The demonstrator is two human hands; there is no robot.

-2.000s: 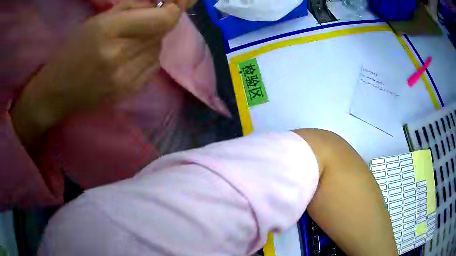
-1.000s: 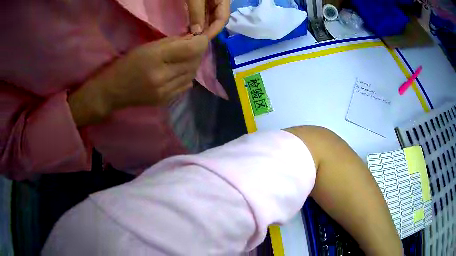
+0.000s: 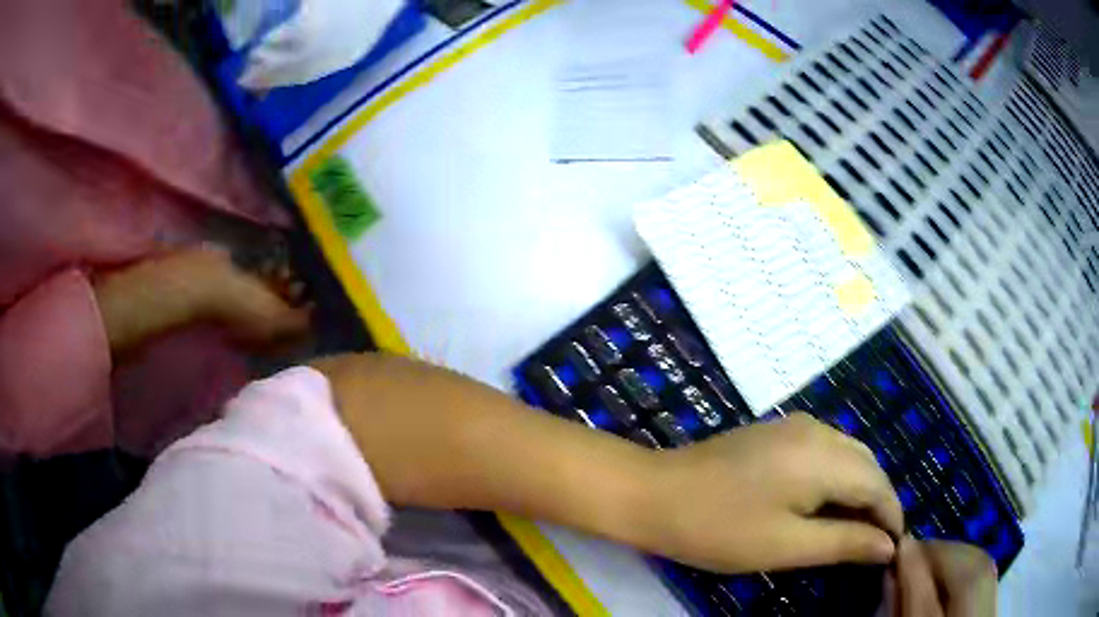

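My left hand (image 3: 771, 494) reaches in from the left over the blue-black part tray (image 3: 560, 380), its thumb and forefinger pinched together. My right hand (image 3: 946, 581) is at the bottom edge, partly cut off, its fingertips against those of my left hand. Any small part between the fingertips is hidden or too small to tell. The tray holds rows of dark parts with shiny rims. The white sticker sheet (image 3: 759, 289), with yellow patches, lies across the tray's far part.
A white slotted tray (image 3: 892, 181) with dark slots lies at the right. A green label (image 3: 345, 199), yellow and blue tape lines, a pink stick (image 3: 709, 27) and a white tissue (image 3: 319, 42) in a blue container lie beyond. Another person in pink (image 3: 109, 157) is at the left.
The view has swung right and down, bringing the blue-black tray and both my hands into sight. The other person's hands have lowered and parted from their raised hold.
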